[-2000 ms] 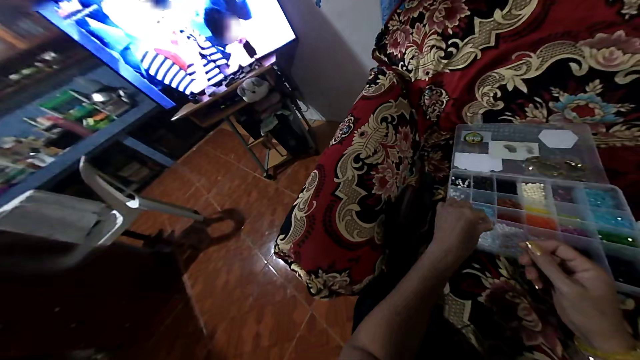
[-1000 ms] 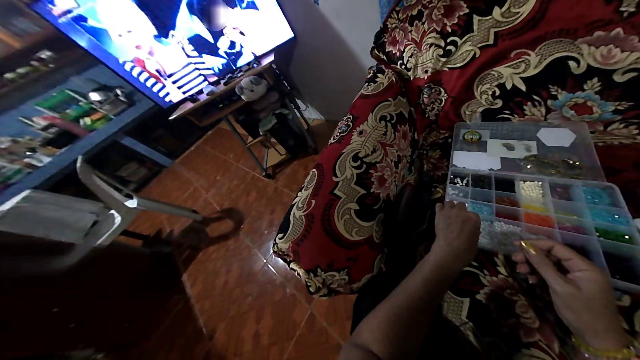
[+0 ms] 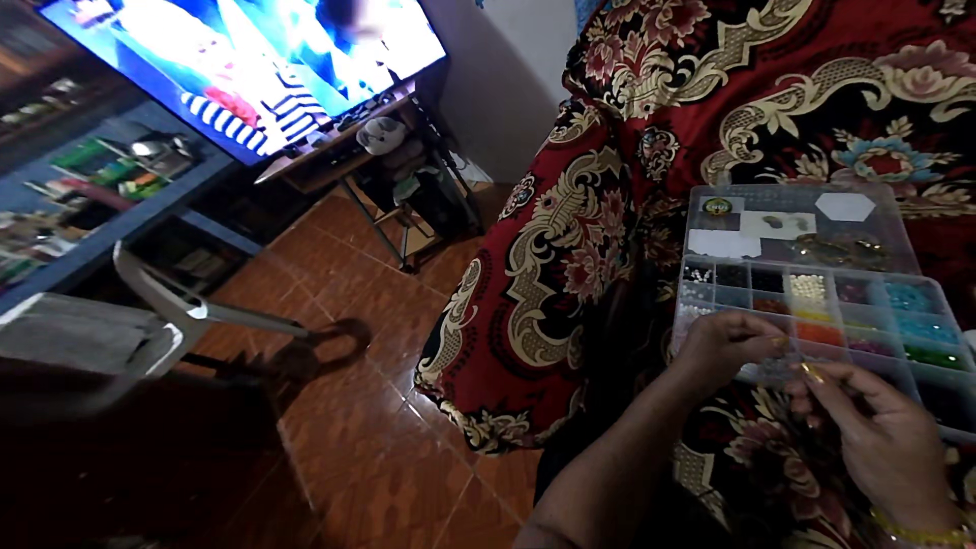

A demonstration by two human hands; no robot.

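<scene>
A clear plastic compartment box [image 3: 942, 320] lies open on the patterned couch cover, its compartments holding beads: cream [image 3: 808, 288], orange [image 3: 817, 333], turquoise [image 3: 911, 296] and green [image 3: 934, 355]. Over the near left compartments is my left hand [image 3: 724, 347], thumb and fingertips pinched together; whether something small sits between them cannot be made out. My right hand [image 3: 869, 415] is close beside it at the box's near edge, thumb against forefinger, with any held item too small to tell. Clear beads [image 3: 776, 370] show between the two hands.
The raised box lid [image 3: 797, 202] bears stickers and papers, with a gold-coloured item on it. Red floral fabric [image 3: 564, 229] drapes the couch. On the left stand a plastic chair [image 3: 164, 297], a lit television [image 3: 259, 69] on a stand, and a shelf [image 3: 206, 187] with goods.
My left hand has moved right from the left compartments, and its fingertips now are near my right hand. The television picture has changed.
</scene>
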